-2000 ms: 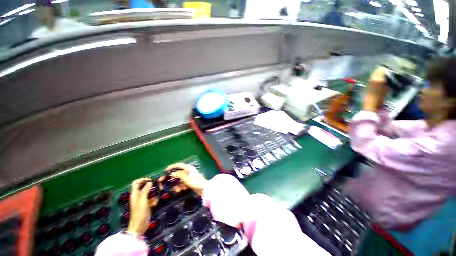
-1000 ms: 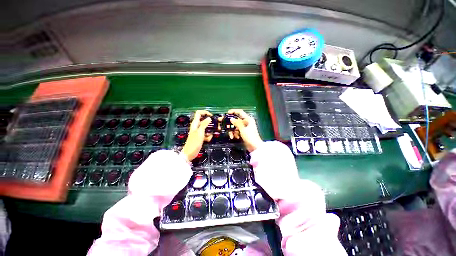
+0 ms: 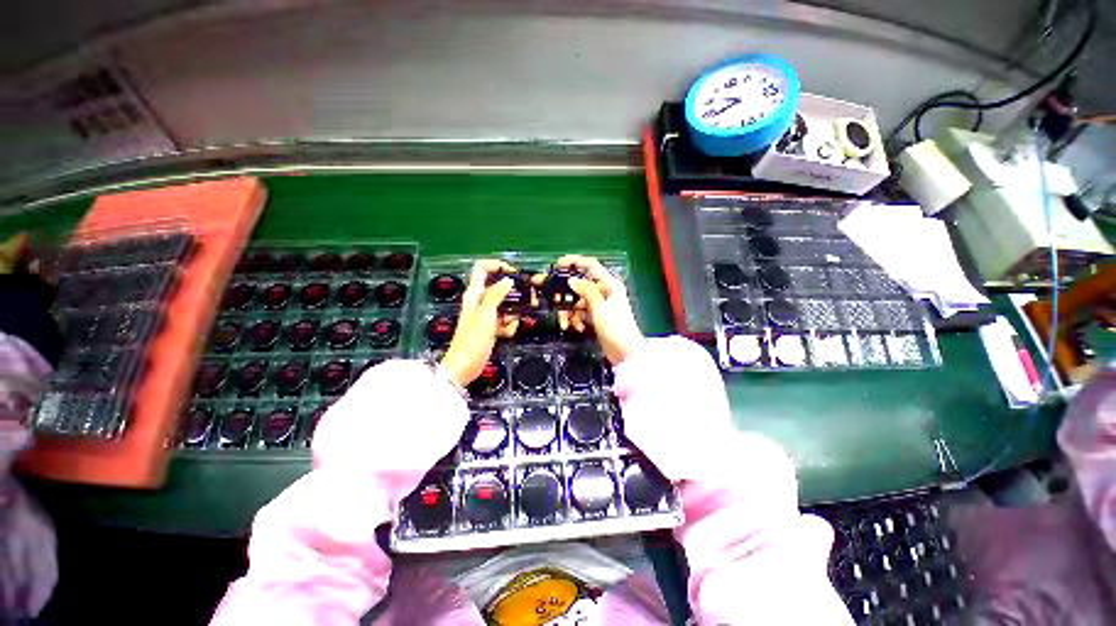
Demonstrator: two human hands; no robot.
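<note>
A clear blister tray (image 3: 539, 536) with rows of round black units lies right in front of my body; some units show red marks, some glare white. My left hand (image 3: 480, 320) grips a round black unit (image 3: 514, 291) between thumb and fingers over the tray's back rows. My right hand (image 3: 597, 306) grips another round black unit (image 3: 561, 291) beside it. The two units are held close side by side; whether they touch is not clear. My fingers hide parts of both units and the pockets below.
A second blister tray (image 3: 294, 351) lies left on the green mat. An orange-red pad (image 3: 171, 367) carries a clear tray. At right are a partly filled tray (image 3: 808, 287), a blue-rimmed clock (image 3: 742, 105), a white parts box (image 3: 832, 153) and white paper (image 3: 912, 251). Pink sleeves show at both edges.
The view has swung from the right side to the tray in front, then nearly steadied. Both hands keep their units over the tray's back rows. A pink sleeve has appeared at the left edge.
</note>
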